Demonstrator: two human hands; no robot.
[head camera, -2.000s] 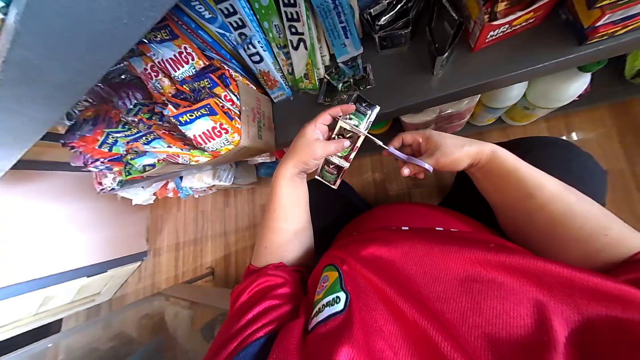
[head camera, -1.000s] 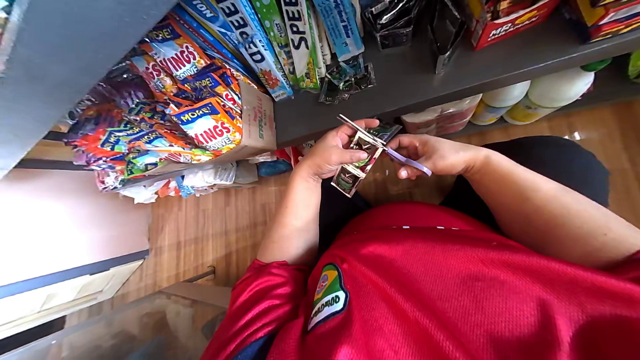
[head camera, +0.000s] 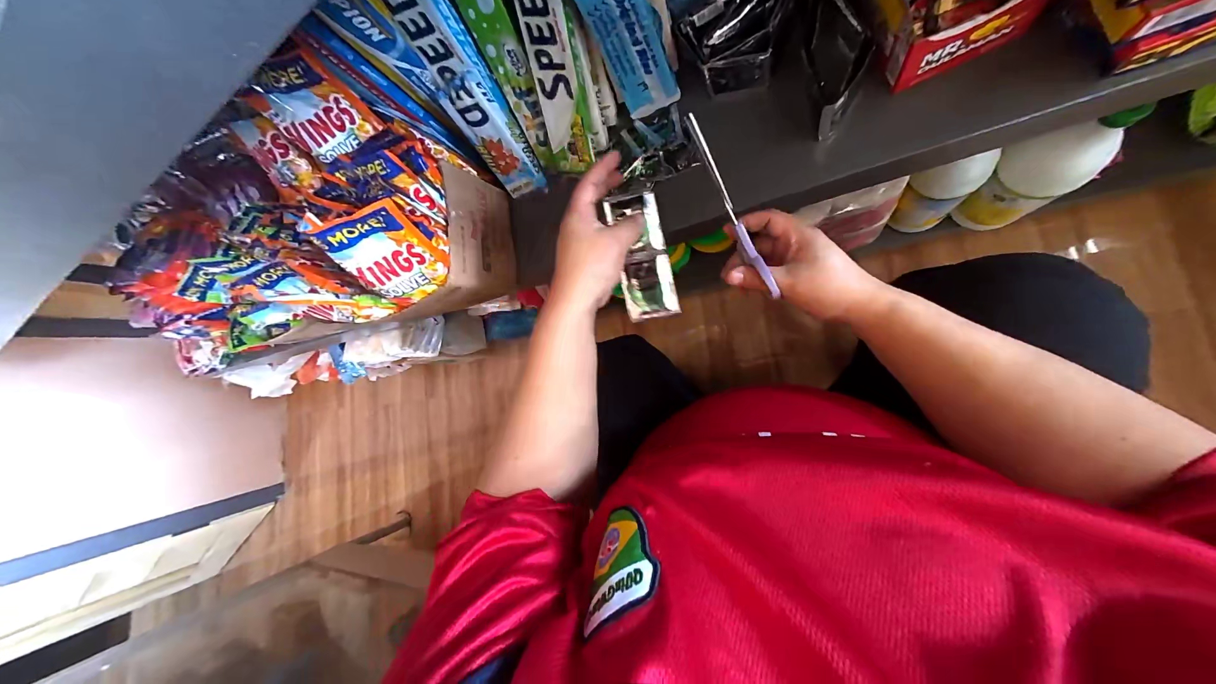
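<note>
My left hand (head camera: 594, 242) is by the shelf edge, its thumb over a short strip of shiny dark sachets (head camera: 650, 275), which it holds against the palm side; its other fingers are spread toward a pile of small dark sachets (head camera: 655, 147) on the shelf. My right hand (head camera: 803, 261) holds a pair of scissors (head camera: 755, 258) by their light purple handles. The blades look closed, point up and left over the shelf edge, and stand apart from the strip.
An open carton (head camera: 483, 233) of orange and blue detergent packets stands at the left. Detergent packs (head camera: 475, 90), black packets (head camera: 731, 43) and a red box (head camera: 959, 43) line the grey shelf (head camera: 950, 119). White bottles (head camera: 1059, 176) sit below, above the wooden floor (head camera: 446, 418).
My hands have moved apart, and the scissors, across the strip before, are now away from it. My left hand has moved toward the sachet pile on the shelf.
</note>
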